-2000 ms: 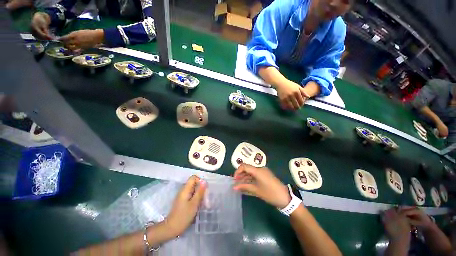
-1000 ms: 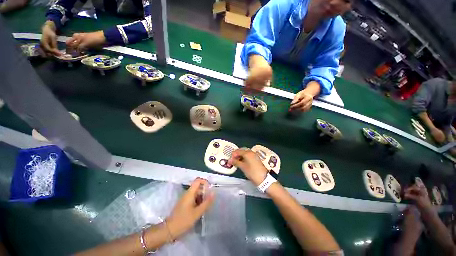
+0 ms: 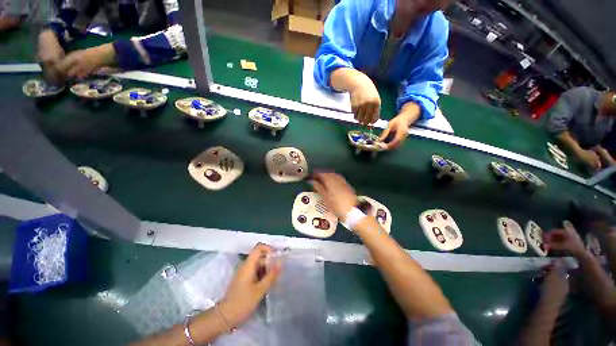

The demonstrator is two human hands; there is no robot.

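Note:
My left hand point(image 3: 250, 284) holds a clear backing sheet point(image 3: 297, 290) at its upper edge over the near ledge. My right hand point(image 3: 334, 192) reaches over the belt, its blurred fingertips beside the near edge of a cream housing shell point(image 3: 287, 164). Whether they hold a small piece cannot be told. Another cream shell point(image 3: 315, 215) lies flat just below my right hand. A third shell point(image 3: 378, 215) is partly hidden by my right wrist. Loose clear sheets point(image 3: 175, 290) lie under and left of my left hand.
Part-built units point(image 3: 201, 109) stand along the belt's far side. A blue bin point(image 3: 48, 253) of white rings is at left. A grey metal post point(image 3: 61, 176) slants across the left. A person in blue point(image 3: 385, 61) works opposite; another worker's hands point(image 3: 564, 253) are at the right.
My right hand has moved from the near rail across the belt, past one shell to another. The shells have shifted right. The person opposite now handles a part-built unit.

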